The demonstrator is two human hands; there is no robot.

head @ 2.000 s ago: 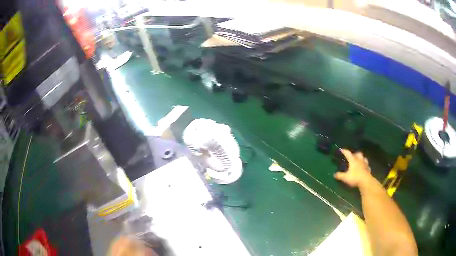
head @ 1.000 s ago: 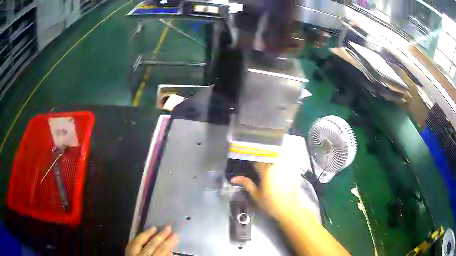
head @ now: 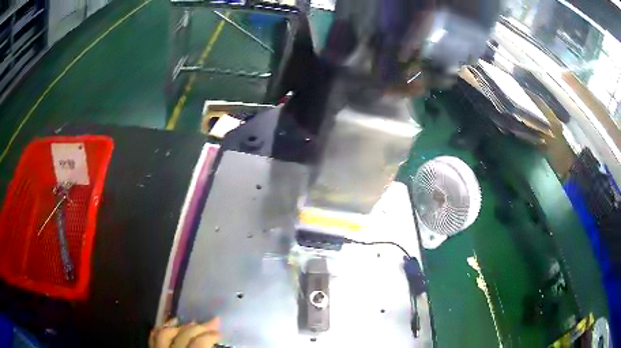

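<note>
A small black adapter housing [head: 319, 239] sits in the nest directly under the silver welding horn [head: 357, 166], above the dark clamp bar [head: 317, 296] with its round ring. Its thin black cord [head: 381, 243] runs right over the silver base plate [head: 235, 224] to a dark bundle near the plate's right edge. My left hand [head: 185, 334] is at the plate's front left edge, cut off by the bottom of the picture; its fingers are bent and what is under them is hidden. My right hand is not in view.
A red basket [head: 95, 224] with a paper tag and a wrench-like tool stands on the dark bench top [head: 139, 204] at left. A white fan [head: 446, 197] stands right of the plate. Beyond it is the green conveyor [head: 504, 272] with blurred dark items. The press column rises behind the horn.
My right hand has left the nest and gone out of view, leaving the adapter under the horn. My left hand has shifted slightly left and down in the picture. The view has also shifted.
</note>
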